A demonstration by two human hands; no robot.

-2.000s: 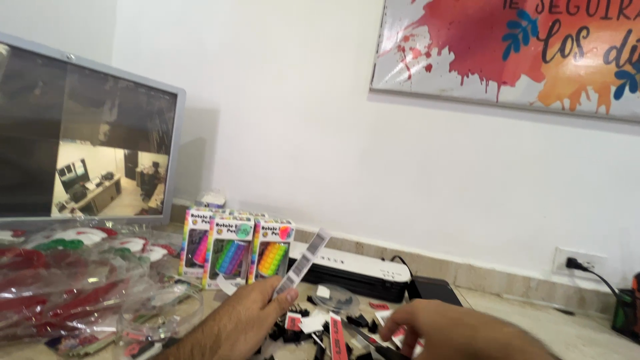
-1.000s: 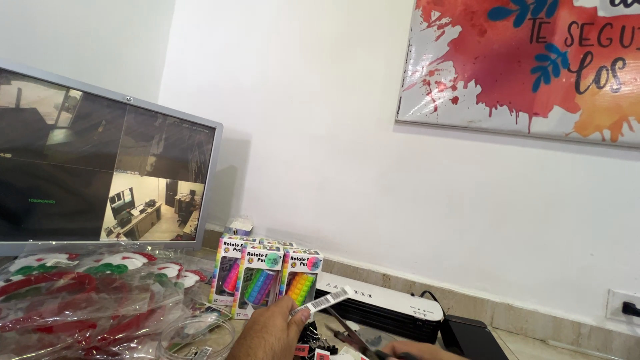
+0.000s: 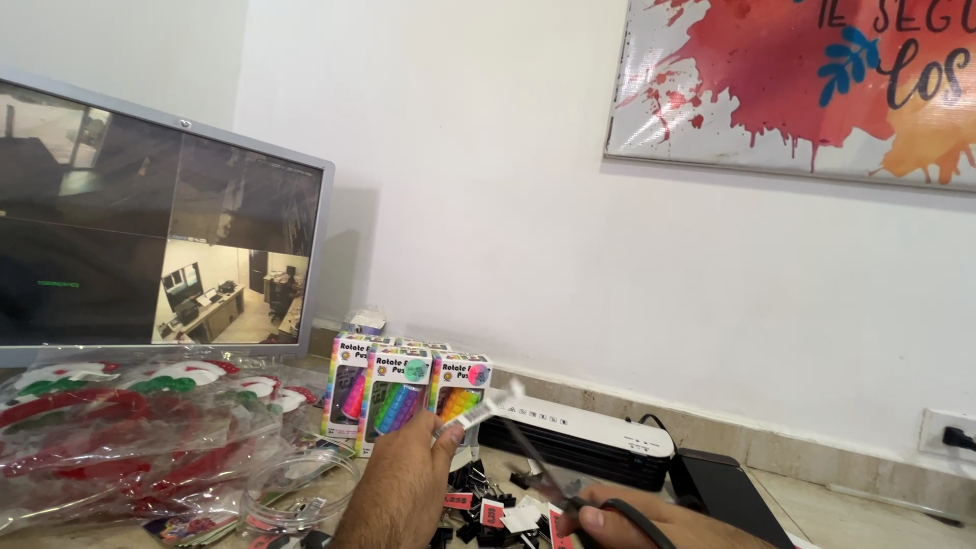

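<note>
Between its thumb and fingers, my left hand [image 3: 408, 473] grips a narrow white paper strip [image 3: 476, 415] printed with barcodes. My right hand [image 3: 648, 518] holds a pair of scissors [image 3: 564, 496] with dark handles, their blades pointing up and left toward the strip's far end. Whether the blades touch the strip cannot be told. Under the hands lie several black binder clips [image 3: 469, 484] and red-and-white price tags [image 3: 492, 513]. Just behind my left hand stand several boxed rotating puzzle toys [image 3: 396, 366].
A laminator-like white and black machine [image 3: 595, 435] sits against the wall, beside a black flat device [image 3: 724, 496]. Plastic-wrapped red, green and white festive items [image 3: 137, 442] lie at left below a monitor [image 3: 324, 229]. Clear round plastic rings [image 3: 301, 488] are near my left forearm.
My right hand, earlier low over the clips and tags, now has the scissors raised beside the strip. My left hand still holds the strip. The view has shifted.
</note>
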